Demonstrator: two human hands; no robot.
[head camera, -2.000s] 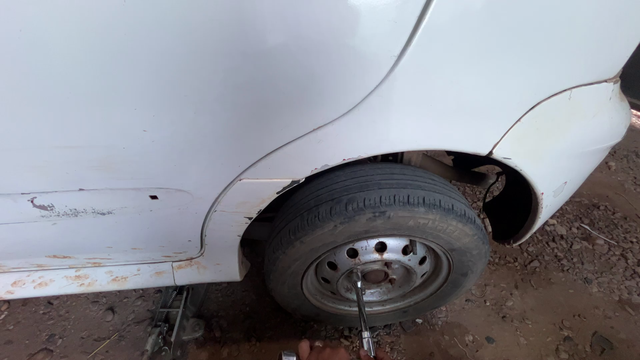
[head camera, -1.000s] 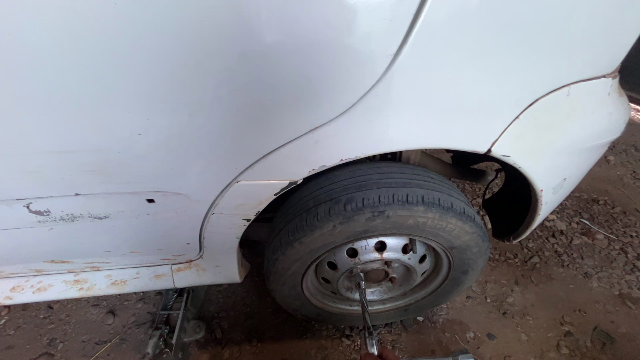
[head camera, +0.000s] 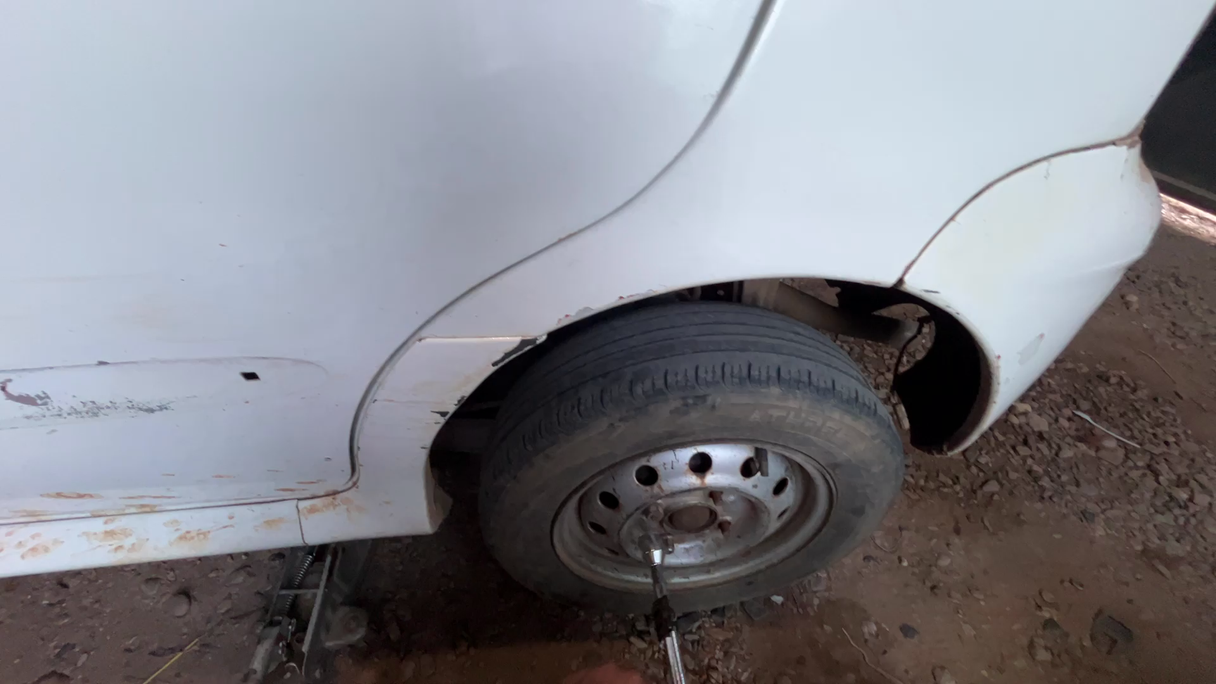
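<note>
A metal socket wrench (head camera: 663, 608) reaches up from the bottom edge, its socket end at the lower left of the hub of a steel wheel rim (head camera: 760, 556). The rim carries a worn black tyre (head camera: 689, 380) under the wheel arch of a white car (head camera: 237, 190). Beside the tool, a blurred bit of a hand (head camera: 605, 674) shows at the bottom edge; which hand it is and what its fingers hold cannot be told. The rest of my hands is out of frame.
A scissor jack (head camera: 309, 608) stands beneath the rusty sill, left of the wheel. Gravel and loose stones (head camera: 1092, 475) cover the ground on the right. The bumper (head camera: 1054, 256) curves out behind the wheel arch.
Fingers that showed around the lower end of the tool two seconds ago have mostly dropped out of view. The socket end remains at the wheel hub.
</note>
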